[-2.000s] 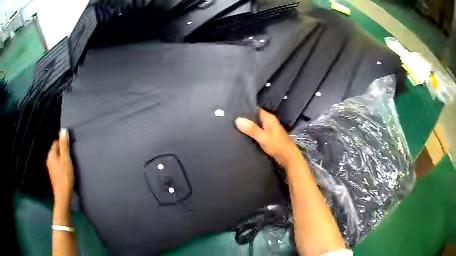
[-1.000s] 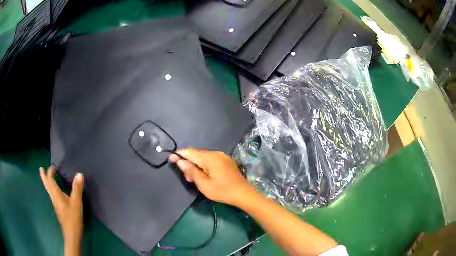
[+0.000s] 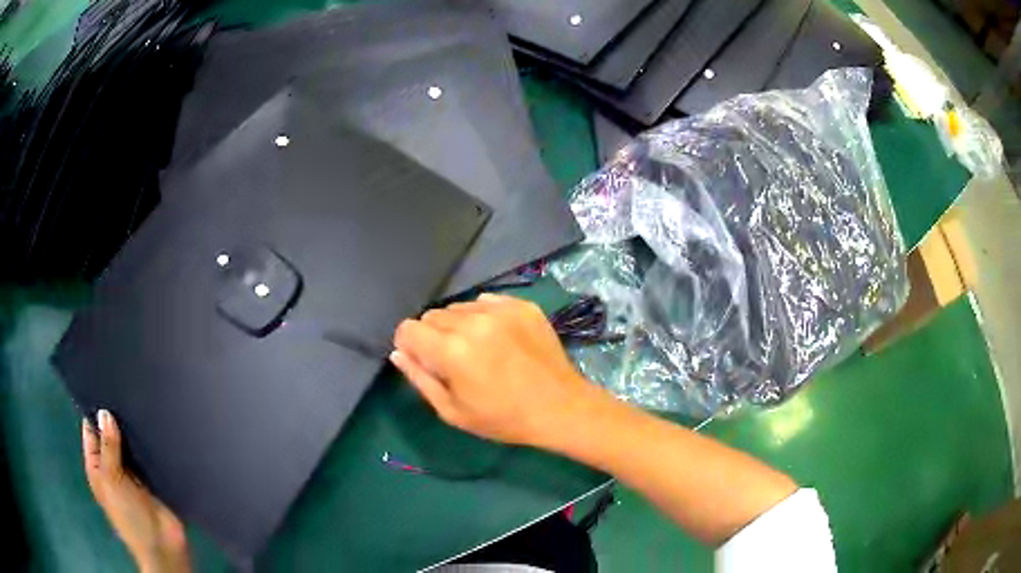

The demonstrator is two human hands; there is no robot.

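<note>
A black plastic panel [image 3: 213,392] lies tilted in front of me, over another black panel [image 3: 481,146]. Its raised housing [image 3: 260,289] has two white spots; a third spot is nearer the corner. My left hand [image 3: 129,492] is at the panel's lower left edge, fingers on the rim. My right hand [image 3: 481,364] is closed on a thin black cable [image 3: 347,338] that runs from the housing over the panel's right edge. Red and blue wire ends [image 3: 401,463] of a cable lie below on the green table.
A clear plastic bag [image 3: 784,235] full of black cables lies to the right, with a cable bundle [image 3: 582,321] at its left. Stacked panels [image 3: 661,50] fan out at the far side; more edges stand far left [image 3: 78,146]. A cardboard box [image 3: 935,269] is beyond the right edge.
The top panel has turned and shifted left, showing a second panel beneath. My right hand has pulled away from the housing with the cable. My left hand has moved slightly down along the edge.
</note>
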